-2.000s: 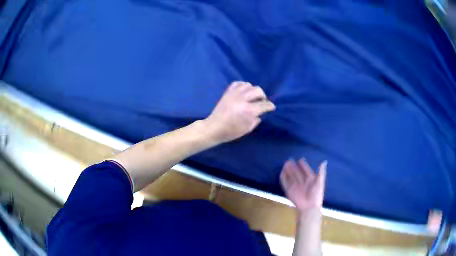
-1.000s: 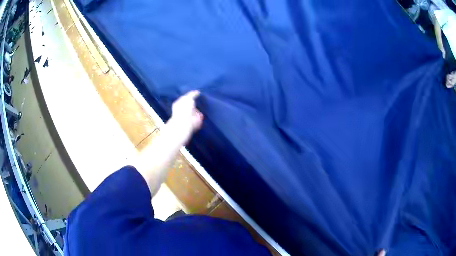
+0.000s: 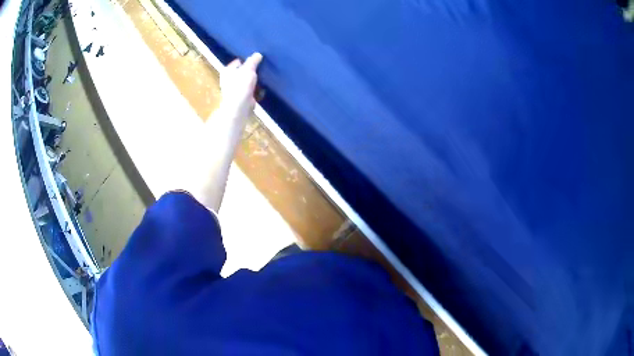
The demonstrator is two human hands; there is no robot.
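Note:
A navy fabric ply (image 3: 431, 125) covers the right side of the view, fairly smooth with soft, blurred ridges. Its darker stacked edge runs along the pale strip (image 3: 313, 170) at the table's near side. My left hand (image 3: 240, 76) is at this edge, upper centre, with thumb and fingers at the ply's edge; it looks pinched on the cloth. My right hand is out of the picture.
The brown wooden table border (image 3: 278, 182) lies between the pale strip and my body. A wooden stick (image 3: 165, 28) lies on it at the top. Left is the aisle floor (image 3: 111, 174) with dark scraps, then a metal frame (image 3: 52, 163) with stored things.
The view has turned left along the table edge. My left hand has moved from over the cloth to its near edge. The ply has fewer folds. My right hand has left the picture.

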